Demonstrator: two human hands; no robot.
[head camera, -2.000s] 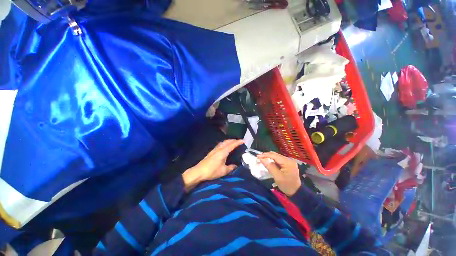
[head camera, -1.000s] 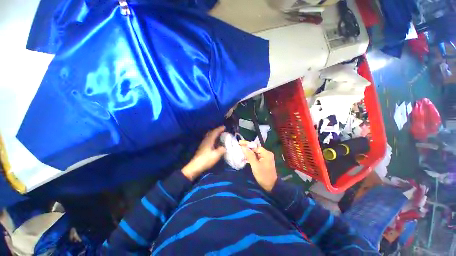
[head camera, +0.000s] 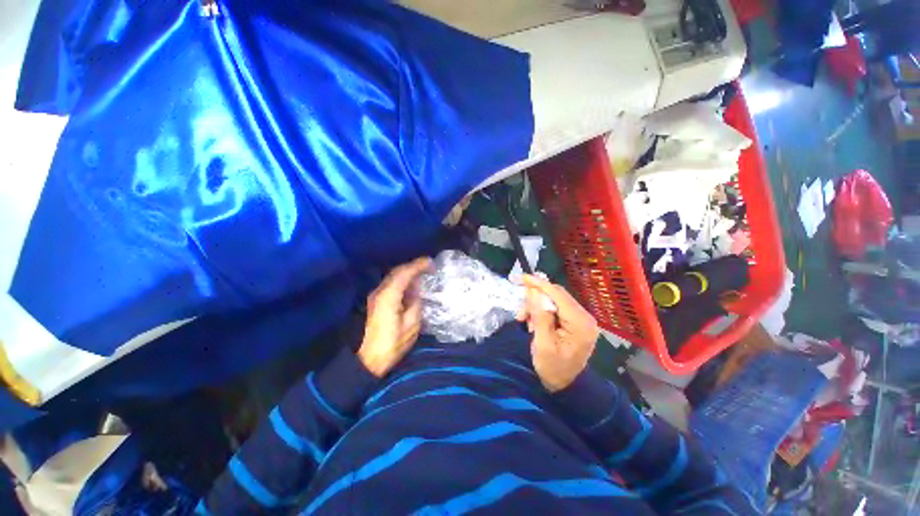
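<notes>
A small crinkly clear plastic bag (head camera: 466, 297) is held over my lap. My left hand (head camera: 393, 316) holds its left side between the fingers. My right hand (head camera: 561, 333) pinches its gathered right end between thumb and fingers. What is inside the bag cannot be made out. A shiny blue satin panel (head camera: 333, 131) lies over the white sewing table (head camera: 590, 86) and drapes towards me, with a seam and a small silvery spot at the top edge of the view.
A red slatted basket (head camera: 661, 348) stands at the right, holding white scraps and black rolls (head camera: 714, 284). A red plastic bag (head camera: 860, 214) lies on the green floor beyond it. A blue item (head camera: 757, 408) lies at the lower right. Fabric offcuts (head camera: 76, 459) hang at the lower left.
The plastic bag now shows more spread out between my hands. My right hand has moved right, away from my left. The view has shifted, and the satin panel lies still.
</notes>
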